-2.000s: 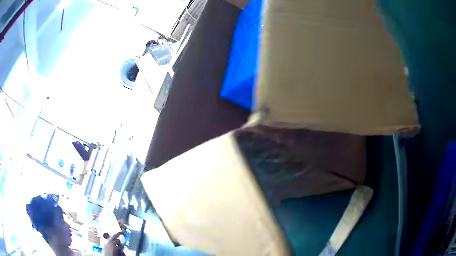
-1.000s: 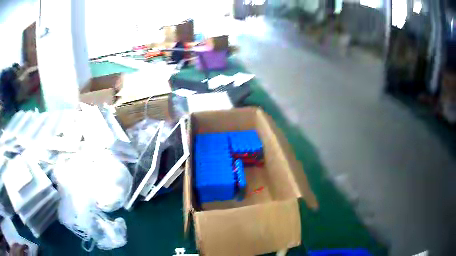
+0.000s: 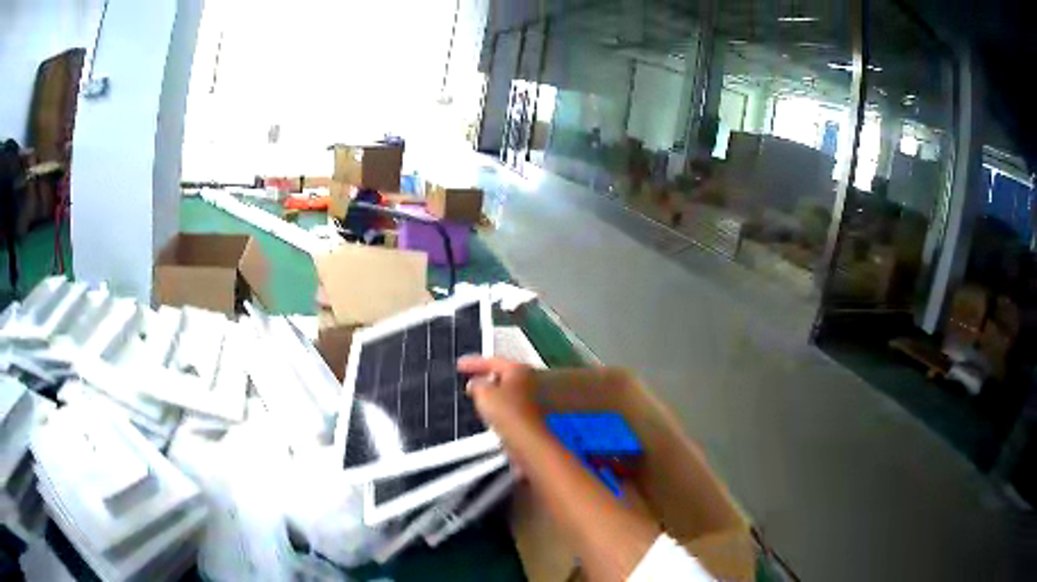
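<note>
A solar panel unit (image 3: 419, 387) with a white frame and dark gridded cells stands tilted at the middle, its cell face towards me. My right hand (image 3: 498, 392) reaches up from the bottom, with fingers closed on the panel's right edge. More white-framed panels (image 3: 438, 483) lean just below and behind it. My forearm passes over the open brown carton (image 3: 705, 512), hiding part of it. Blue battery packs (image 3: 595, 434) show inside the carton. My left hand is not in view.
Stacked white housings (image 3: 114, 477) and clear plastic bags (image 3: 233, 500) lie at left. Open cartons (image 3: 199, 273) and a purple container (image 3: 432, 237) stand further back. A pillar (image 3: 131, 148) is at left, a grey walkway (image 3: 682, 341) at right.
The view has swung from the carton up to the bench and walkway. My right hand has come in and taken hold of a panel, which now faces me more than it did before.
</note>
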